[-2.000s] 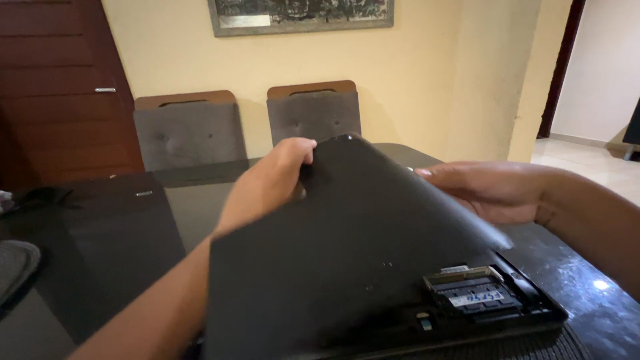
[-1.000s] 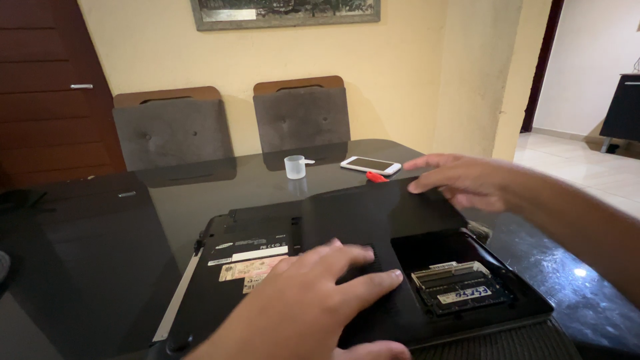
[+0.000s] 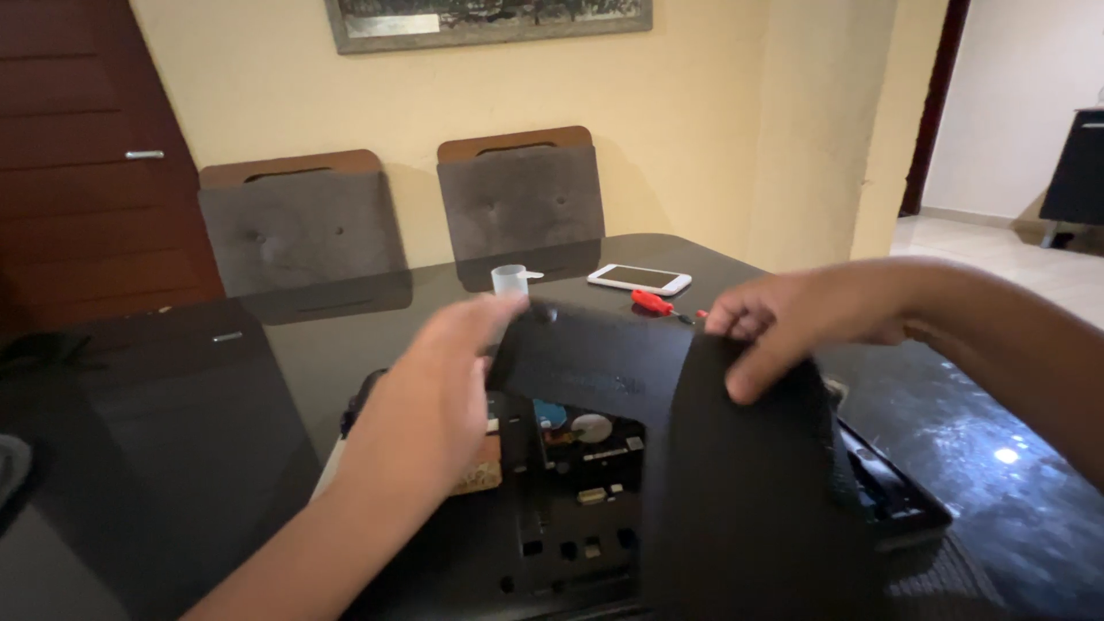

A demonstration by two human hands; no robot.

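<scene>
A black laptop (image 3: 552,552) lies with its underside up on the dark glossy table, and its hard drive (image 3: 595,435) and other inner parts show. Tilted above it is the black plastic bottom cover (image 3: 750,483). My right hand (image 3: 768,332) grips the cover's upper right edge between thumb and fingers. At the cover's upper left corner is my left hand (image 3: 440,379), blurred, thumb and fingertips at the edge; its exact hold is hard to see. Beyond the cover lies a red-handled screwdriver (image 3: 652,302), its tip toward my right hand. The laptop's right part is partly hidden by the cover.
A small translucent measuring cup (image 3: 510,281) and a white smartphone (image 3: 639,279) are on the far part of the table (image 3: 155,431). Two grey upholstered chairs (image 3: 302,228) stand behind it. A dark round object (image 3: 13,470) is at the left edge.
One second ago the cover lay low over the laptop with my left hand spread on it. Now it is raised and tilted, the hard drive is exposed, and my left hand is at its far corner.
</scene>
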